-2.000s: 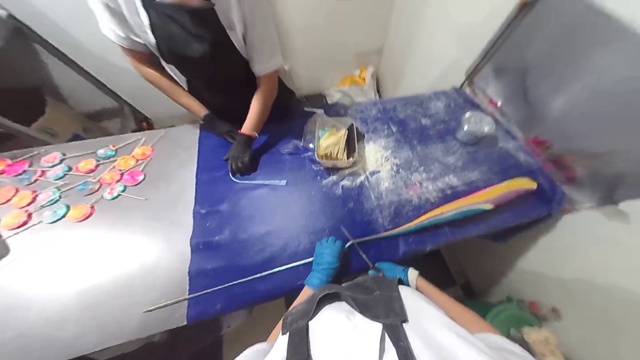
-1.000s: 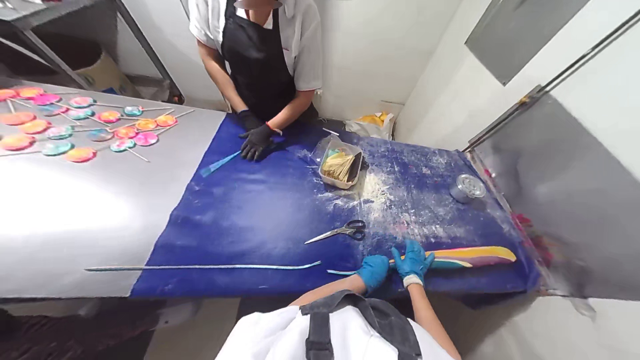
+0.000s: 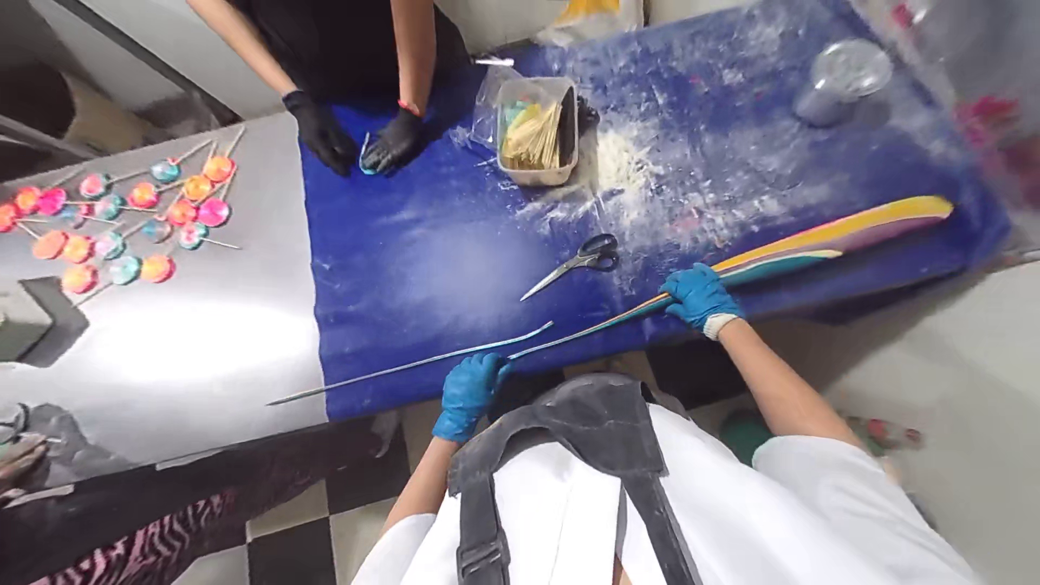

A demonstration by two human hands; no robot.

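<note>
My right hand (image 3: 701, 298), in a blue glove, is closed around the narrowing part of a striped candy mass (image 3: 861, 227), yellow, orange, purple and teal. A thin candy strand runs left from it to my left hand (image 3: 471, 394), also blue-gloved, whose fingers close on the strand's end at the table edge. A separate cut candy rope (image 3: 414, 363) lies just beyond my left hand and reaches onto the metal surface. Scissors (image 3: 573, 264) with black handles lie on the blue sheet (image 3: 439, 268), between and beyond my hands.
Across the table a co-worker's black-gloved hands (image 3: 357, 146) handle a short candy piece. Beside them stands a plastic tub of sticks (image 3: 536, 134). White powder (image 3: 621, 162) covers the sheet near a clear round container (image 3: 849, 73). Several round lollipops (image 3: 142, 195) lie on the metal surface at left.
My hands have moved apart: they were close together by the candy mass a second ago. The scissors, at my hands two seconds ago, now lie on the sheet. The view has shifted.
</note>
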